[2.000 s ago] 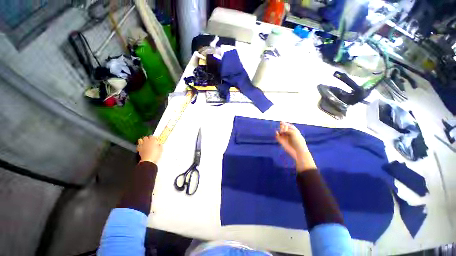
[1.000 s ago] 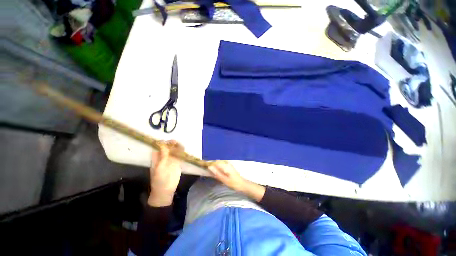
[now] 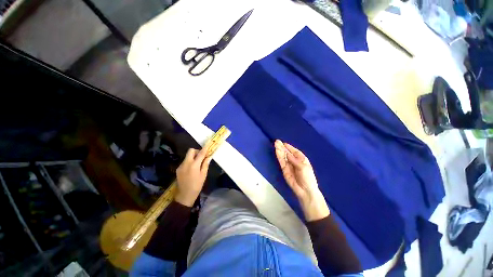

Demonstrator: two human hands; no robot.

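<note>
My left hand (image 3: 191, 176) is shut on the wooden ruler (image 3: 154, 211), whose upper end overlaps the near edge of the cloth. My right hand (image 3: 296, 169) is above the cloth, palm partly up, with thumb and fingertips close together; a small pale bit may be between them, but I cannot tell. The large blue garment fabric (image 3: 346, 124) lies on the table, with a long darker navy cut panel (image 3: 335, 157) on it. The shears (image 3: 217, 48) lie beyond the cloth's left corner, blades nearly closed.
The white cutting table (image 3: 165, 59) has a steam iron (image 3: 446, 108) at the right. A navy strip (image 3: 354, 27) lies at the back. Navy offcuts (image 3: 430, 246) and a light-blue bundle (image 3: 466, 222) lie at the lower right. A round yellow stool (image 3: 116, 232) stands at the lower left.
The view has turned and moved closer to the cloth. The ruler was lifted off the table and was in both hands; now only my left hand holds it, and my right hand is over the cloth.
</note>
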